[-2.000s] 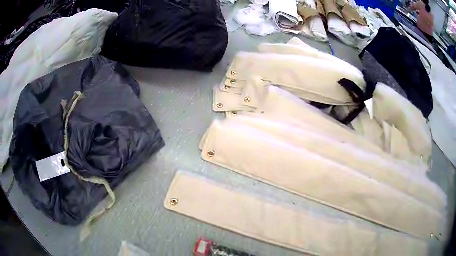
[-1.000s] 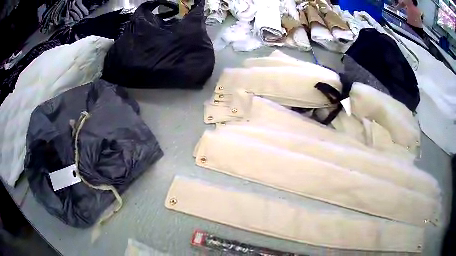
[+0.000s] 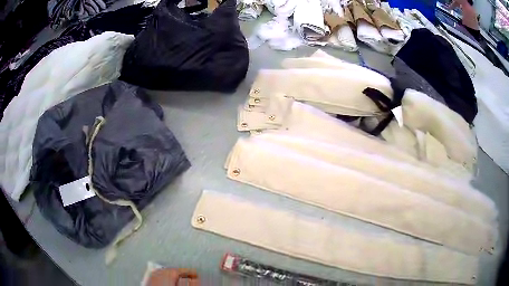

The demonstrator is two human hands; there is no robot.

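A cream strip (image 3: 329,241) with a fuzzy edge and a brass-coloured ring at its left end lies flat in front of me. Behind it more cream strips (image 3: 346,192) lie in a fanned stack. Curled cream pieces (image 3: 329,89) with a black tie lie behind them. A narrow dark packet (image 3: 262,271) with a red end lies at the near edge. What look like fingers of my left hand (image 3: 174,277) show at the bottom edge over a small pale piece (image 3: 148,272); they are blurred and cut off, and their grip is hidden. My right hand is out of the picture.
A grey bag (image 3: 111,162) with cord and white tag lies left, before a white quilted piece (image 3: 56,89). A black bag (image 3: 190,56) stands behind. White and tan rolls (image 3: 357,25) lie at the far edge. A black cloth bundle (image 3: 438,67) and white sheets (image 3: 491,106) lie right.
The orange-brown, finger-like shape has come in at the bottom edge over the pale piece. The view has shifted slightly; the strips and bags look unmoved on the table.
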